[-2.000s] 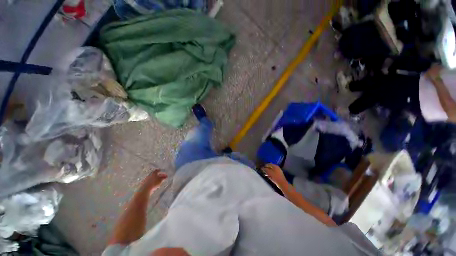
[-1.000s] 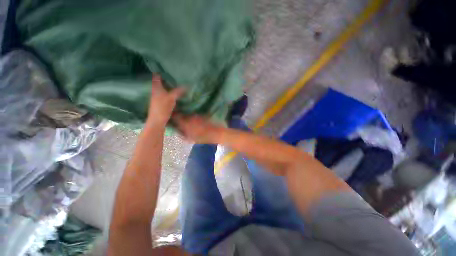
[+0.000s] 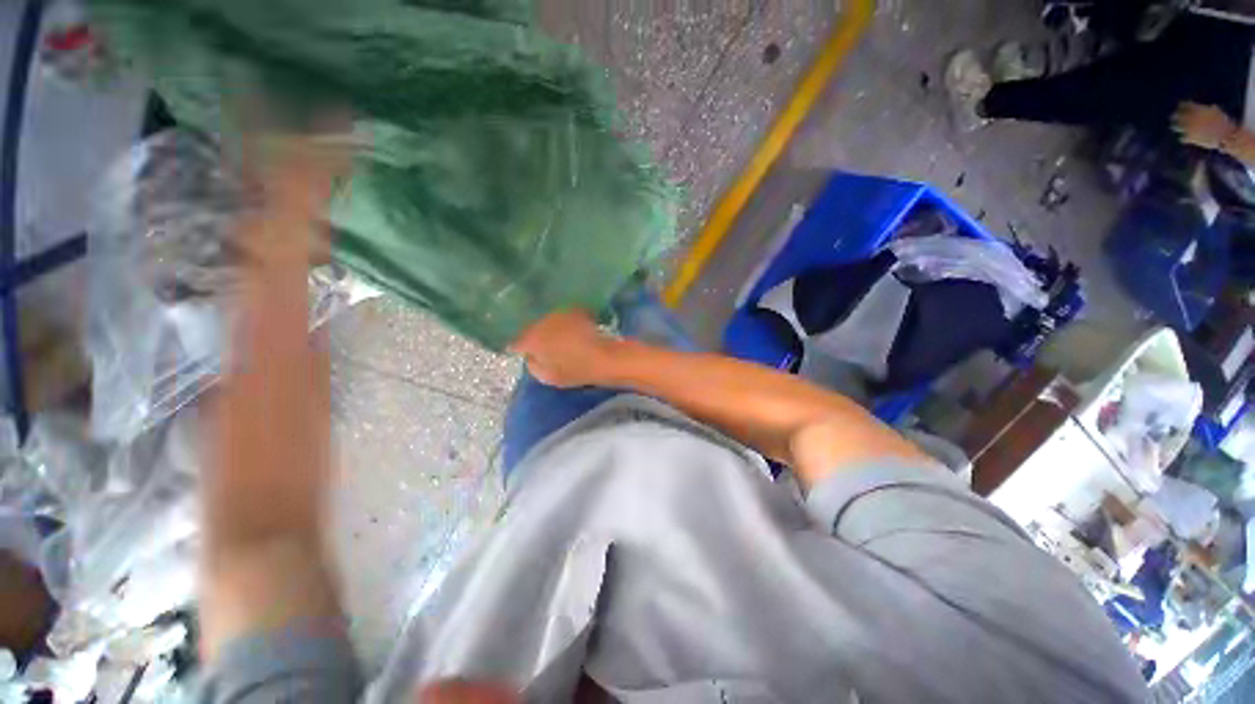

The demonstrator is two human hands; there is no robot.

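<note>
The large green woven sack [image 3: 509,179] hangs limp and spread out in front of me, from the top edge down to my knees. My right hand [image 3: 564,347] is closed on its lower edge near my leg. My left hand [image 3: 282,151] is stretched forward at the sack's left part and is strongly blurred. Its fingers are not clear, so I cannot tell whether it grips the cloth.
A blue plastic crate [image 3: 837,224] with dark and grey cloth stands to my right, beside a cream bin [image 3: 1049,481] of scraps. Clear plastic bags [image 3: 117,371] lie left. A yellow line [image 3: 771,149] crosses the floor. Another person's hand [image 3: 1206,125] shows upper right.
Both hands reached from my sides to the sack. Since a second ago they have moved apart, the left going forward and left, and the sack's lower edge is drawn out between them.
</note>
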